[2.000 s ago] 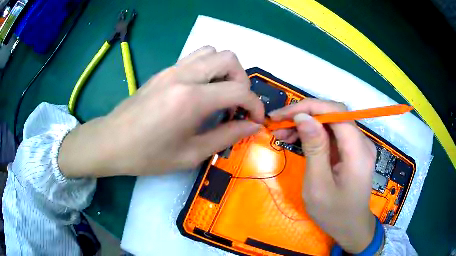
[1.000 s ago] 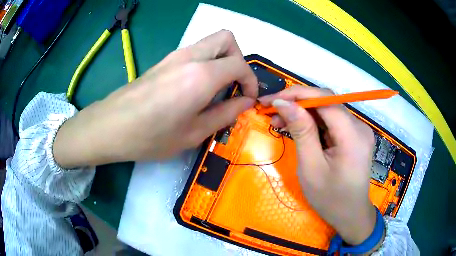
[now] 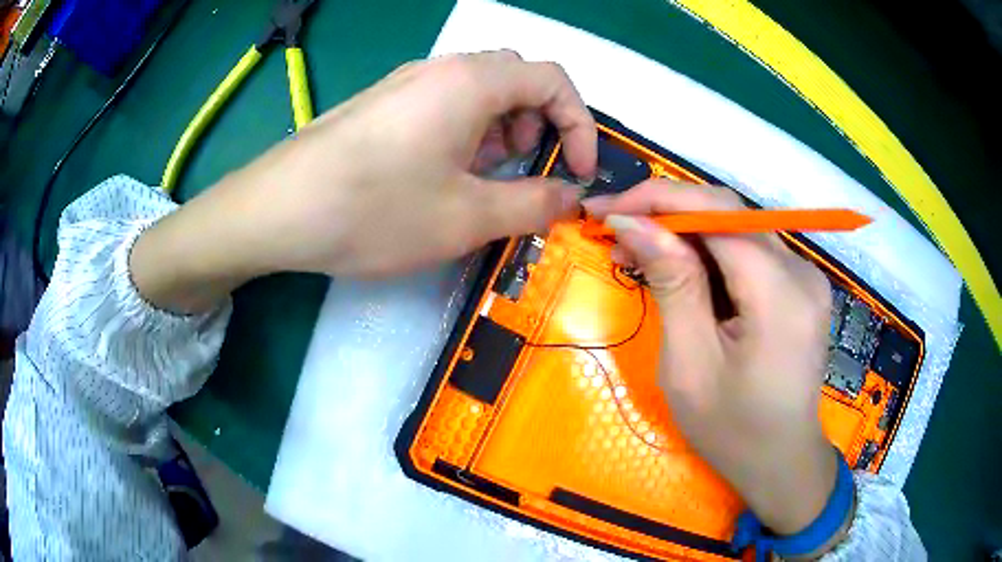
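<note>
The open orange tablet housing [image 3: 549, 406] with its black rim lies tilted on white foam. A thin dark cable [image 3: 626, 338] curves across its honeycomb bay. My right hand [image 3: 736, 340] grips the orange spudger [image 3: 769, 221], its far end pointing right and its working end at the ribs near the housing's upper corner. My left hand [image 3: 385, 165] meets it there, thumb and index fingertips close together over the edge; whether they pinch the cable is hidden. The black speaker module [image 3: 613, 165] sits in the corner behind the fingers. The main board [image 3: 852, 340] shows right of my right hand.
Yellow-handled cutters [image 3: 225, 104] lie on the green mat [image 3: 363, 38] at the upper left. The white foam sheet [image 3: 352, 439] is under the housing. A blue bin [image 3: 115, 27] and black cord are far left. A yellow edge line [image 3: 846, 110] curves along the upper right.
The spudger's working end and both hands stay at the upper corner. My left index finger and thumb have opened into a wider arch. The view has shifted slightly.
</note>
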